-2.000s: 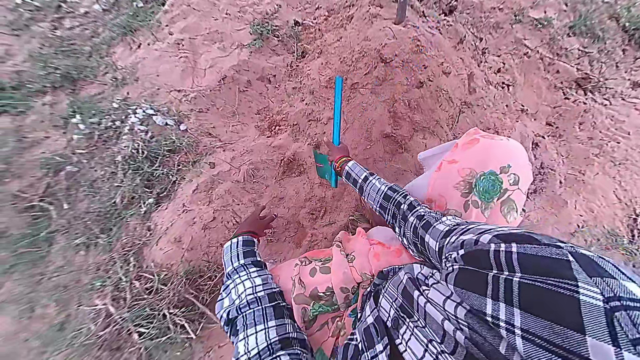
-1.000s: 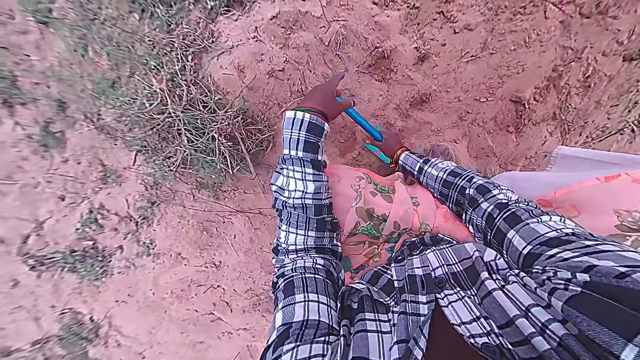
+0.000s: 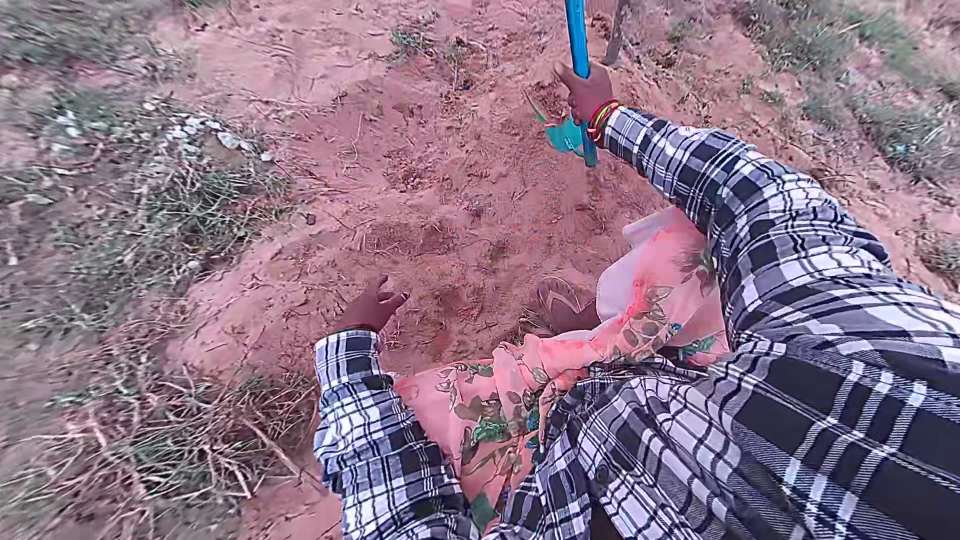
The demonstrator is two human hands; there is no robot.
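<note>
My right hand (image 3: 589, 94), with bracelets at the wrist, is closed around the blue handle (image 3: 577, 34) of a digging tool at the upper right. The handle's top runs out of view. A green metal blade (image 3: 566, 136) shows beside the handle's lower part, just below my right hand, over reddish soil (image 3: 465, 202). My left hand (image 3: 373, 306) is low over the soil left of centre, fingers apart, holding nothing. Whether it touches the ground I cannot tell.
Dry twigs and grass (image 3: 172, 442) lie at the lower left, with pale debris (image 3: 202, 131) above them. A thin stem or post (image 3: 616, 31) stands beside the handle. My foot in a sandal (image 3: 564, 304) rests on the soil, close to my floral cloth (image 3: 487, 405).
A second ago both hands were close together at the blue handle. My left hand has let go and moved apart from it; my right hand holds the tool farther out. The view has shifted.
</note>
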